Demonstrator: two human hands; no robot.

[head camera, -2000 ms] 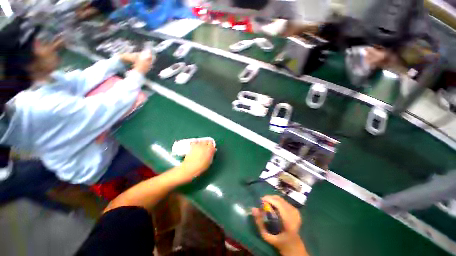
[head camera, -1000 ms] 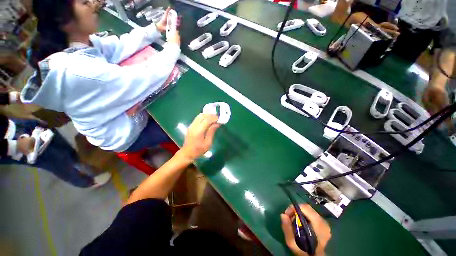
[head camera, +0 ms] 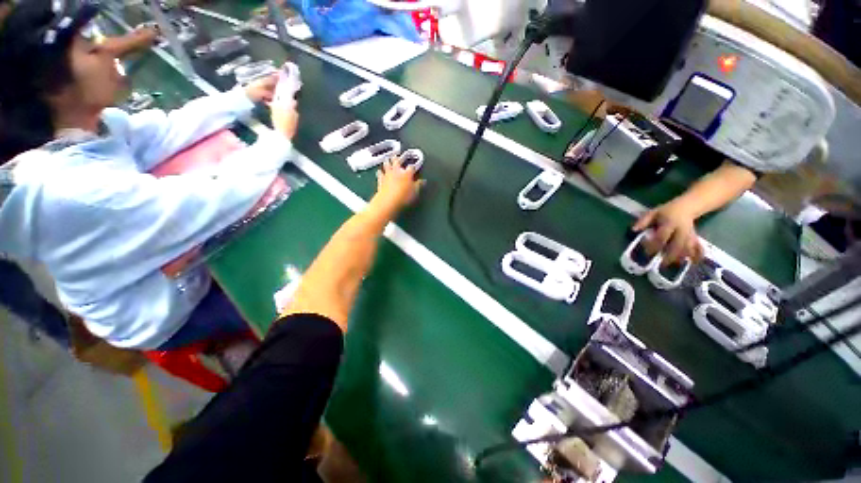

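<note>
My left hand [head camera: 400, 183] reaches over the belt, its fingers on the lower end of a white oval housing [head camera: 413, 158]. Whether the fingers grip it is unclear. Two more white housings, one [head camera: 374, 154] beside the hand and one [head camera: 345, 137] further left, lie on the belt. A white piece [head camera: 287, 291] lies on the near green bench, partly hidden by my left forearm. My right hand and the screwdriver are out of the picture. The metal screw feeder [head camera: 604, 401] stands at the lower right.
A seated person [head camera: 142, 208] at the left holds a white housing [head camera: 287, 85]. Across the belt, another person's hand [head camera: 672, 233] is on housings beside a stack [head camera: 732, 316]. A paired set [head camera: 545, 266] lies mid-belt. Black cables [head camera: 746, 385] cross the feeder. A second metal box [head camera: 623, 151] stands beyond.
My left hand has moved from the near bench across the white strip to the belt housing. My right hand and screwdriver have left the view. The opposite person's hand has reached onto the housings.
</note>
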